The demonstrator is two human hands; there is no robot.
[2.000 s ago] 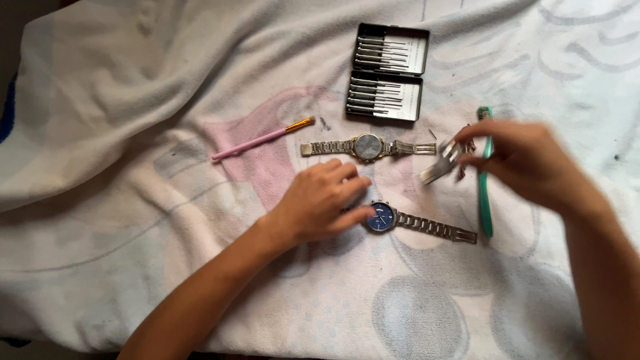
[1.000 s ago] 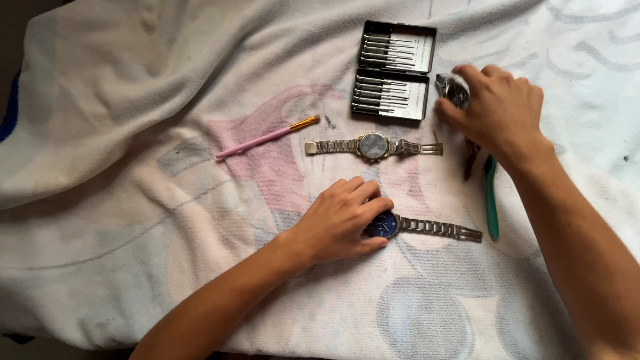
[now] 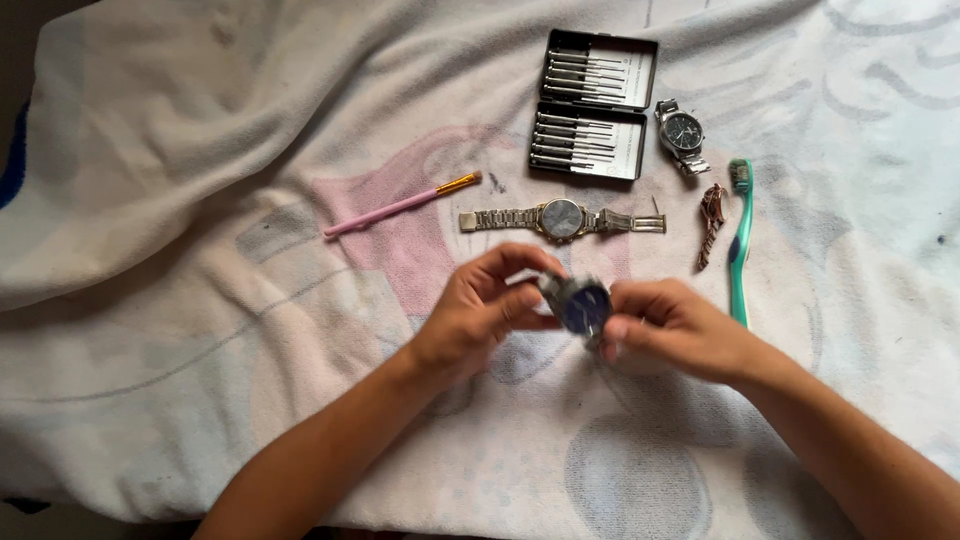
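Note:
Between my two hands is a blue-dialled wristwatch with a metal bracelet, blurred by motion. My left hand grips it at its upper left, and my right hand pinches its lower right side. Just above them a steel-bracelet watch with a grey dial lies stretched out on the blanket. A black-dialled metal watch rests farther up to the right. Fingers hide much of the held watch's bracelet.
An open black case of precision screwdrivers lies at the top. A pink-handled brush is on the left. To the right are a brown, bracelet-like item and a green toothbrush. Folds run through the blanket at left.
The black-dialled watch, in my right hand a second ago, now lies beside the screwdriver case. My right hand has come down to the blue-dialled watch, which is now lifted off the blanket in both hands.

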